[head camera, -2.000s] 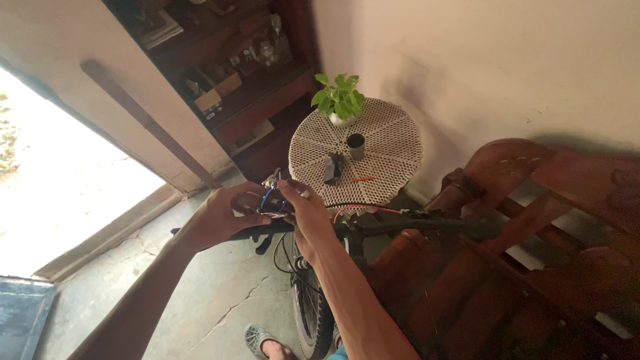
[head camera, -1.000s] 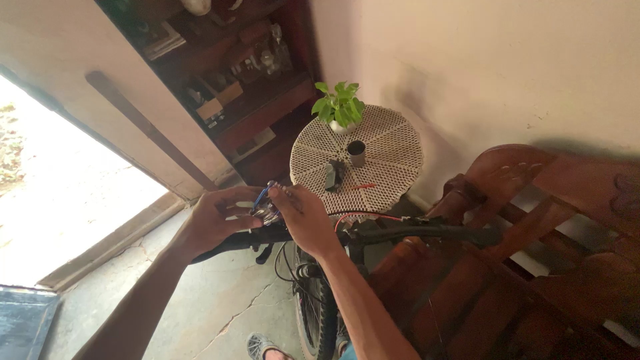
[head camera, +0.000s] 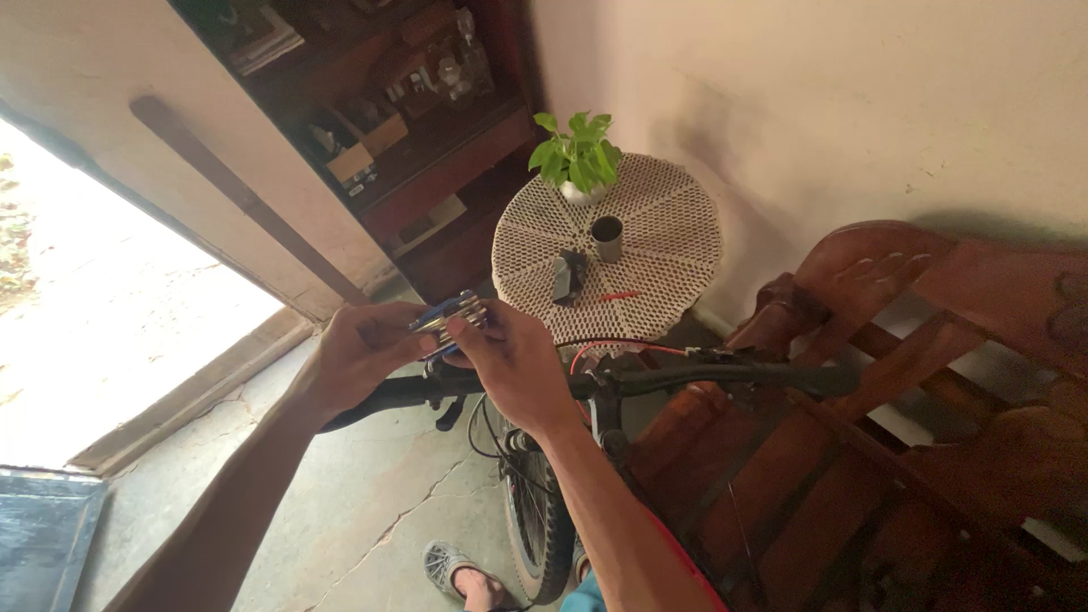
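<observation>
A blue folding multi-tool (head camera: 450, 323) with several metal bits is held between both hands, just above the left part of a bicycle handlebar (head camera: 671, 376). My left hand (head camera: 361, 353) grips its left end with thumb and fingers. My right hand (head camera: 516, 361) holds its right end, thumb on the metal bits. Below the hands hang a brake lever (head camera: 450, 414) and black cables. The bicycle's front wheel (head camera: 540, 518) stands on the floor. Most bits look folded in, though the fingers hide part of the tool.
A round table with a crocheted cover (head camera: 671, 204) bears a potted plant (head camera: 580, 157), a metal cup (head camera: 607, 240), a dark pouch-like item (head camera: 569, 276) and a red item (head camera: 620, 296). A carved wooden bench (head camera: 884, 280) stands right, shelves (head camera: 459, 153) behind, an open doorway left.
Both hands stay together over the handlebar while the multi-tool has turned between them. Its blue side and metal bits now lie side by side, whereas a second ago a blue part stuck up.
</observation>
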